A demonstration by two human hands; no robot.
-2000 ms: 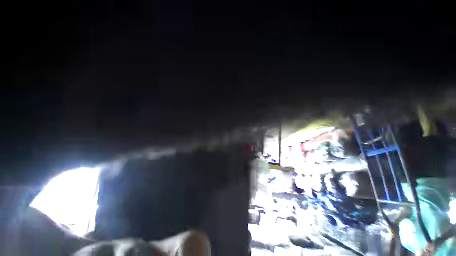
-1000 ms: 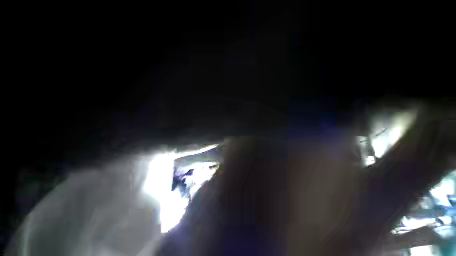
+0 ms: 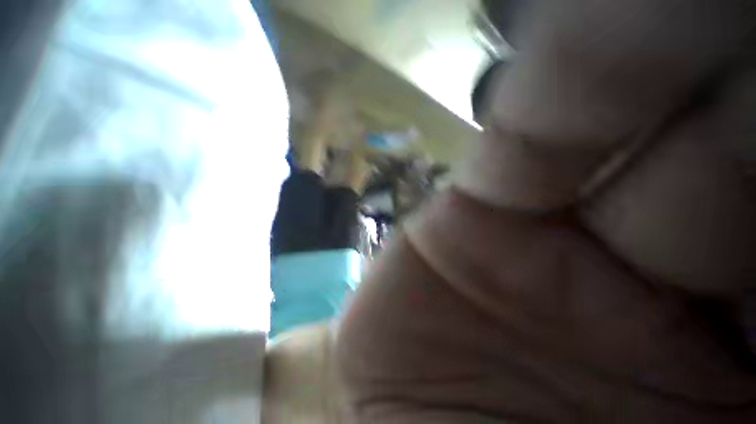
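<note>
A bare hand (image 3: 530, 290) fills the right half of the view, very close to the lens and blurred. Its creased palm and bent finger folds show, but its fingertips are cut off or hidden. I cannot tell whether it is my left hand or my right hand, nor whether it holds anything. A bright white sleeve (image 3: 199, 190) covers the left side. Skin shows at the bottom between the sleeve and the palm. A dark rounded piece lies at the top edge by the fingers; what it is cannot be told. No work piece is clear.
Beyond the gap between sleeve and hand are a dark shape (image 3: 319, 215), perhaps cloth or a person, a pale turquoise flat-sided thing (image 3: 315, 277), and a blurred cluttered heap (image 3: 402, 182). A pale sloping surface with bright glare (image 3: 443, 70) is at the top.
The dark mass over the top of the view has gone. The hand now fills the right side and the white sleeve the left. The view has shifted, and turquoise shows near the middle.
</note>
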